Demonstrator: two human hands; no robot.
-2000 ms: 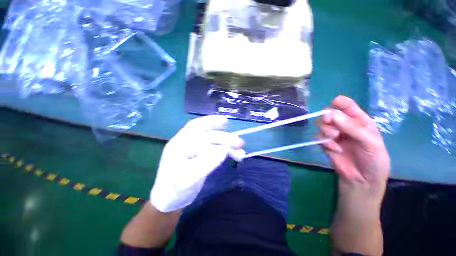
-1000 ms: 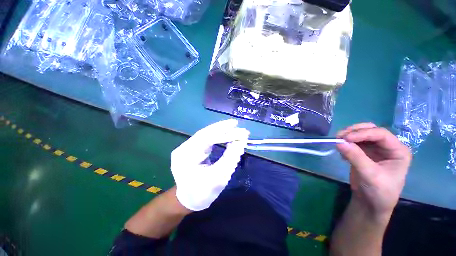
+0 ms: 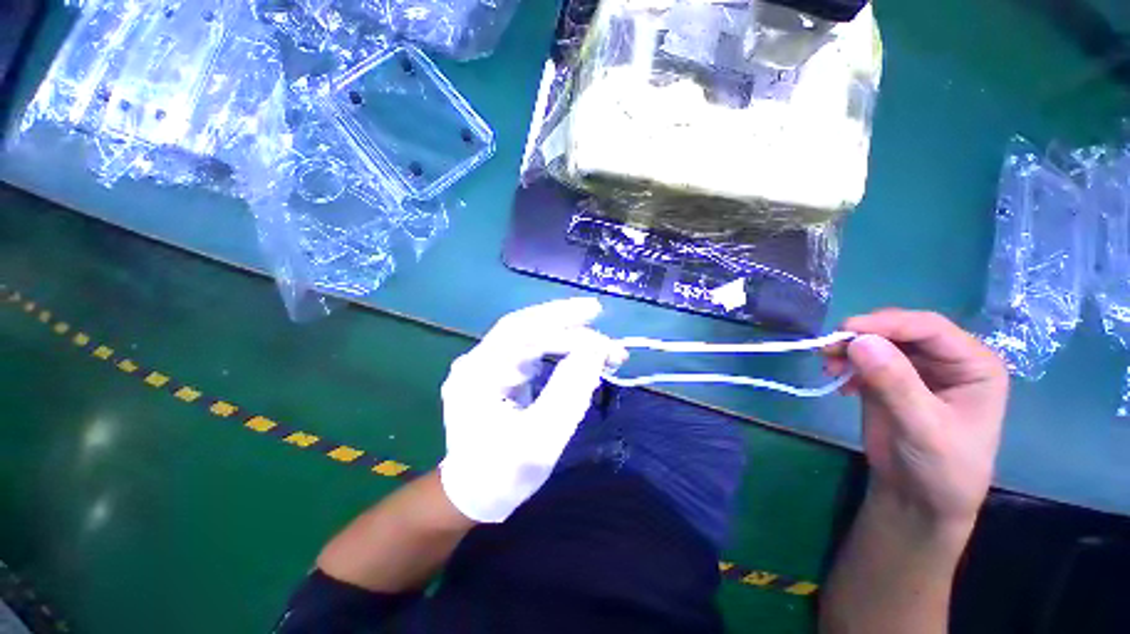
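A thin white sealing ring [image 3: 731, 348] is held between my two hands, over my lap and the bench's front edge. Its two long strands run side by side with a gap and sag in slight waves. My left hand [image 3: 521, 409], in a white glove, pinches its left end between thumb and fingers. My right hand [image 3: 929, 409], bare, pinches its right end between thumb and forefinger. A clear plastic case part [image 3: 415, 120] with small dark dots lies at the upper left on crinkled film.
A film-wrapped fixture block [image 3: 719, 155] stands on a black base plate [image 3: 669, 282] with white lettering, a black part above it. Bagged cases [image 3: 149, 93] are piled left. More bagged cases [image 3: 1035, 260] lie right. The bench's front edge [image 3: 421, 325] crosses beneath my hands.
The ring was taut two seconds ago; its strands are now slack and wavy. My hands have come slightly closer together since one second ago. Both still hold the ring. The view has shifted.
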